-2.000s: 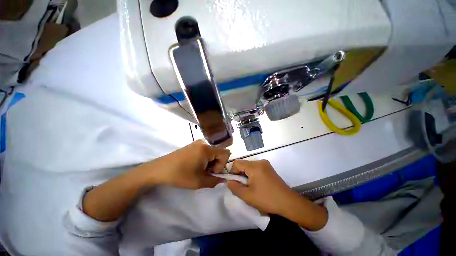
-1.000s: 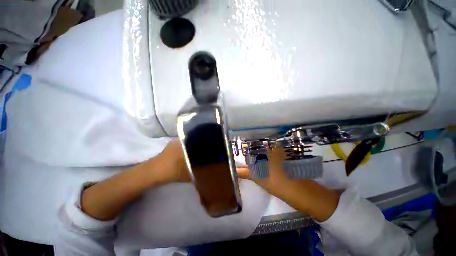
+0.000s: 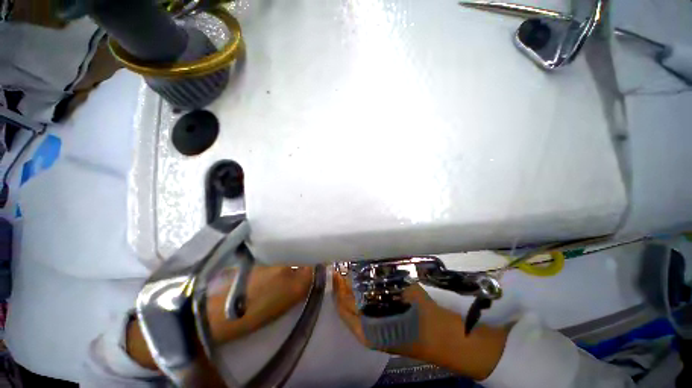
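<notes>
The white sewing machine head [image 3: 432, 144] fills the middle of the view and hides the needle area. My left hand [image 3: 258, 295] lies low at the left, partly behind the chrome take-up lever guard [image 3: 171, 303]. My right hand [image 3: 402, 322] is just right of it, partly behind the tension assembly [image 3: 387, 303]. My fingertips are hidden under the head's front edge. White fabric [image 3: 83, 250] spreads to the left of the machine, and more pale cloth [image 3: 341, 356] shows below and between my hands. Whether my fingers grip it cannot be seen.
Scissors with a yellow handle loop [image 3: 542, 261] lie right of the hands, partly hidden by the head. A clear cup [image 3: 660, 276] stands at the right edge. A grey knob with a brass ring [image 3: 186, 64] rises at the upper left. Blue material [image 3: 637, 337] shows below the table's right edge.
The view has moved over the machine, so its head now covers more. My hands have gone from pinching pale cloth in front of the needle area to lying partly behind the head's metal parts.
</notes>
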